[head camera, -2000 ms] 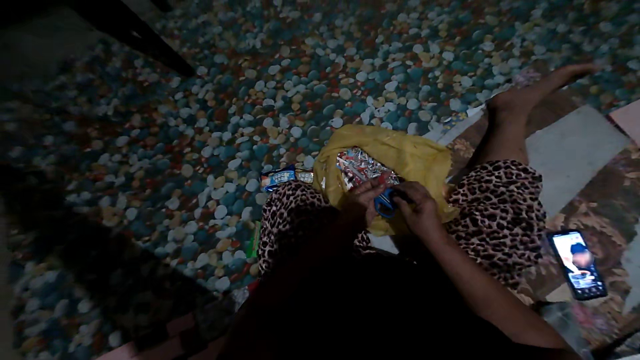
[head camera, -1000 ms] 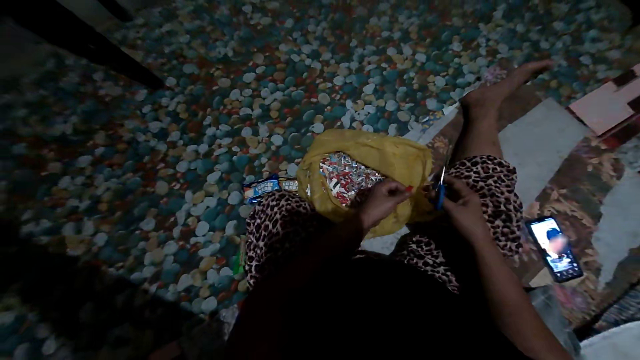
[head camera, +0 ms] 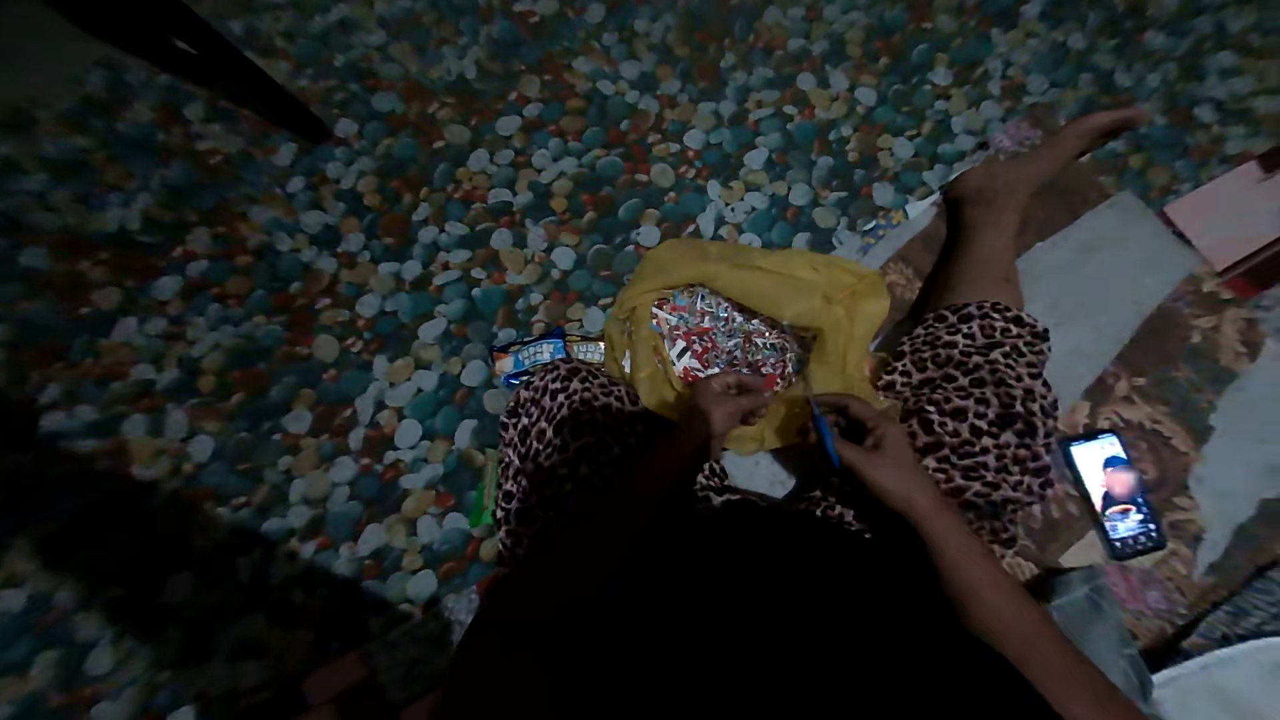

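A yellow cloth or bag (head camera: 755, 265) lies spread between my legs, with a heap of small cut wrapper pieces (head camera: 715, 330), mostly red, white and silver, inside it. Over its near edge, my left hand (head camera: 732, 402) pinches a small red piece (head camera: 768, 384) between its fingertips. Just to the right, my right hand (head camera: 868, 440) holds blue-handled scissors (head camera: 824, 432), their blades pointing up and away from me near the left fingertips. The dim light hides whether the blades are apart.
Blue snack wrappers (head camera: 535, 355) lie by my left knee. A lit phone (head camera: 1115, 495) rests on the floor to my right. A pink box-like object (head camera: 1225, 220) is at the far right, a dark leg-like bar (head camera: 250, 75) at the upper left. Pebble-patterned flooring surrounds me.
Two seconds ago my hands were together at the blue scissors; they then moved apart, the left with a red piece. Since one second ago they have come closer together over the yellow cloth.
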